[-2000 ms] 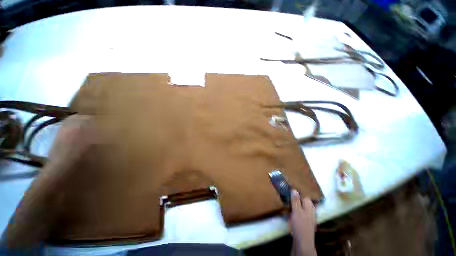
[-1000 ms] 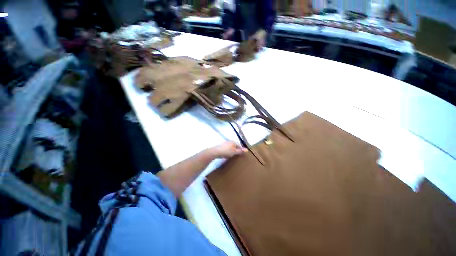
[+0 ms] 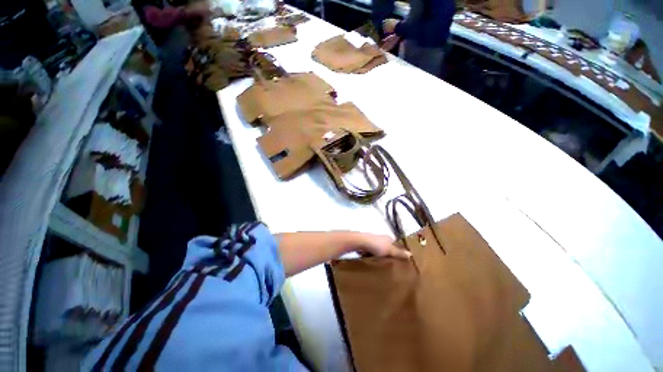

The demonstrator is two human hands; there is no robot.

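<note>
A large brown bag body panel (image 3: 451, 312) lies at the lower right, cut off by the picture's bottom edge. Brown straps (image 3: 413, 190) run from its far end across the white table. A small shiny bit (image 3: 422, 240) sits beside them. My left hand (image 3: 385, 245) reaches in from the lower left, in a blue striped sleeve. Its fingertips grip the panel's edge beside the straps, and the panel bulges below them. The fingertips are partly blurred. My right hand is not in view.
Another brown bag body (image 3: 305, 120) with looped handles lies farther along the white table (image 3: 480, 138). More brown pieces (image 3: 349, 54) lie beyond it, by a person in dark clothes (image 3: 429, 29). A shelf with stacked white items (image 3: 83, 290) stands at left.
The view has turned left and along the table, so more of it shows. My left hand has moved from beside the panel's edge onto it. The panel's surface now bulges near the hand.
</note>
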